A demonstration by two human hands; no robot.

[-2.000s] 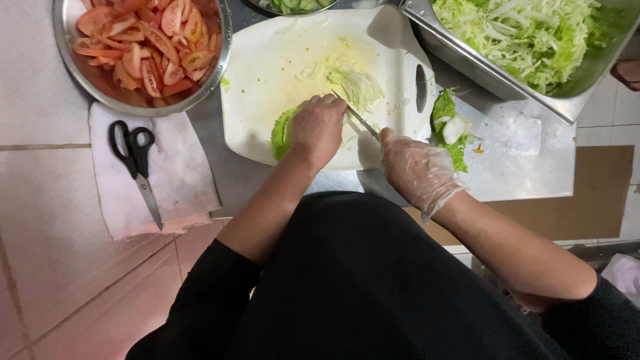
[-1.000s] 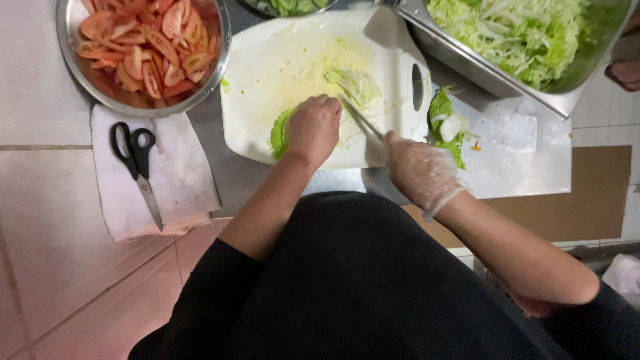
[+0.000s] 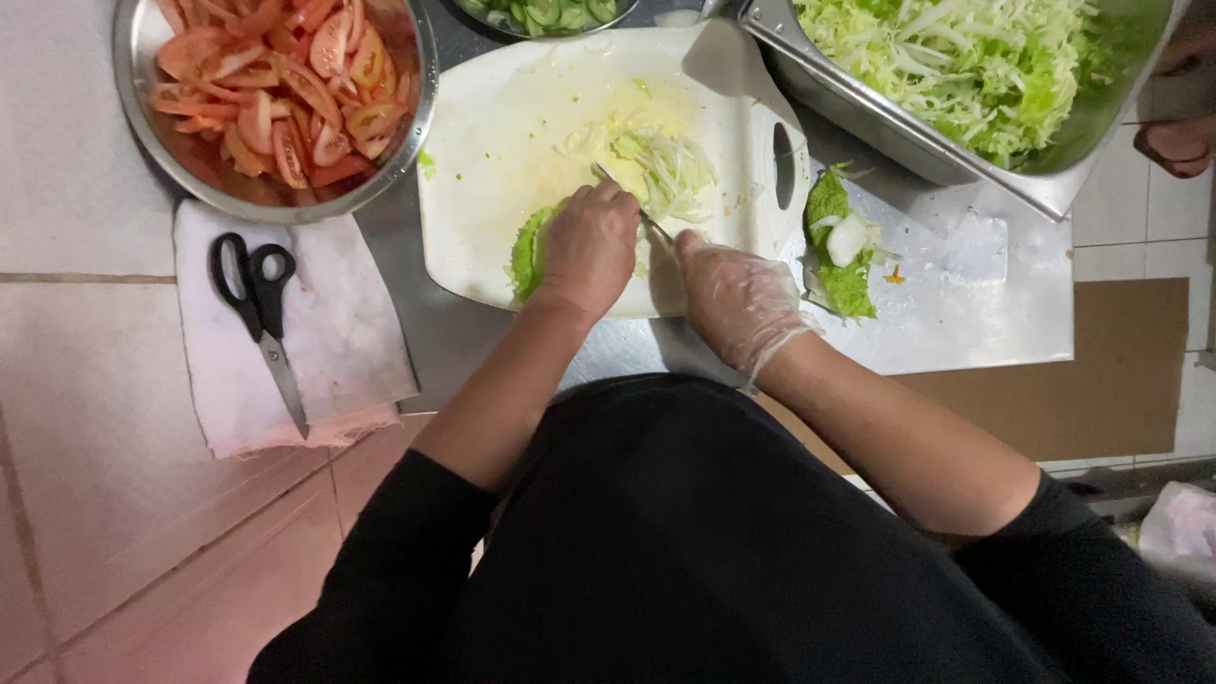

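My left hand (image 3: pixel 591 249) is bare and presses a piece of leafy green lettuce (image 3: pixel 528 255) onto the white plastic cutting board (image 3: pixel 494 114); its fingers are curled and hide most of the piece. In my right hand (image 3: pixel 736 299), which wears a clear plastic glove, is the handle end of a knife (image 3: pixel 655 226). The blade runs up and left, close against my left fingertips, and is partly hidden by them. A small heap of shredded lettuce (image 3: pixel 676 176) lies on the board just beyond the blade. Lettuce scraps (image 3: pixel 841 247) lie on the metal table right of the board.
A metal bowl of sliced tomatoes (image 3: pixel 285 95) stands at upper left, above black-handled scissors (image 3: pixel 261 294) on a white cloth (image 3: pixel 351 313). Sliced cucumbers (image 3: pixel 546 13) fill a container at the top. A steel pan (image 3: pixel 912 157) of shredded lettuce stands at upper right on the metal table (image 3: pixel 1007 328).
The knife blade has shifted slightly and lies at a changed angle beside my left fingers. Both hands stay at nearly the same places on the board.
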